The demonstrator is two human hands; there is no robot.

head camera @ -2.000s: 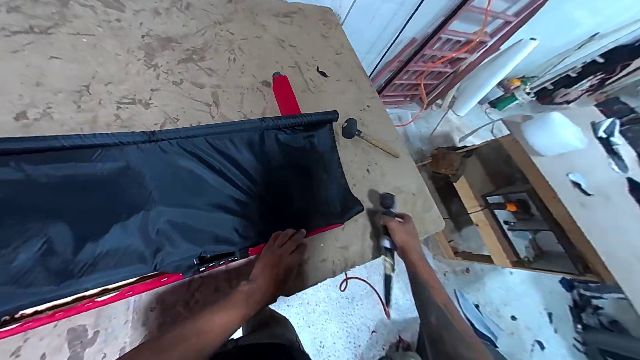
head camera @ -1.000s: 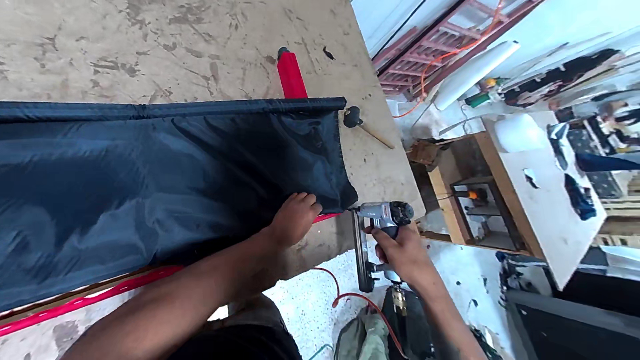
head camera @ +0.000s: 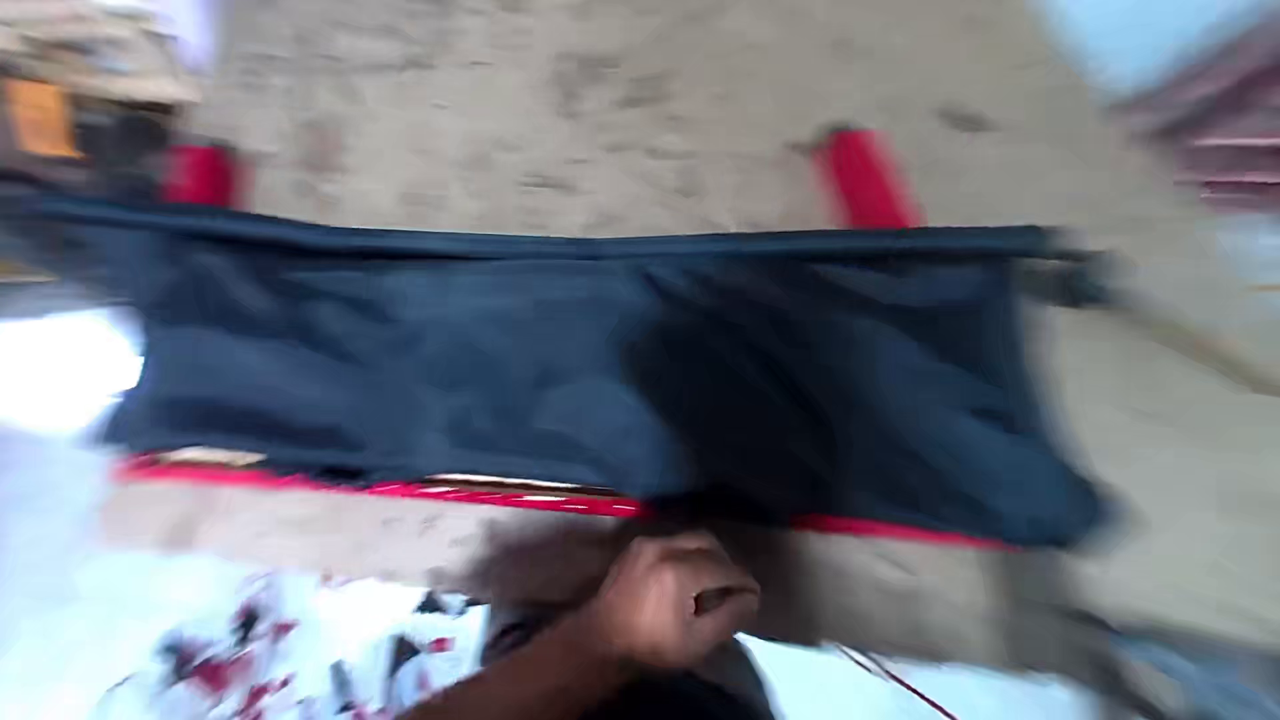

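Black fabric covers a long piece lying on the work table, with red material along its near edge and two red parts sticking out behind. My left hand is just below the near edge, its fingers curled and blurred; whether it grips anything is unclear. My right hand is out of the frame, and the staple gun is not visible either. A mallet lies beside the right end of the fabric, its head near the corner.
The table has a stained surface. A red hose hangs beyond the near edge at the lower right. Scraps litter the floor at the lower left. Reddish racking stands at the upper right.
The view has swung left and is blurred. My left hand has come off the fabric's right part to below its near edge. My right hand, with the staple gun a second ago, has left the view.
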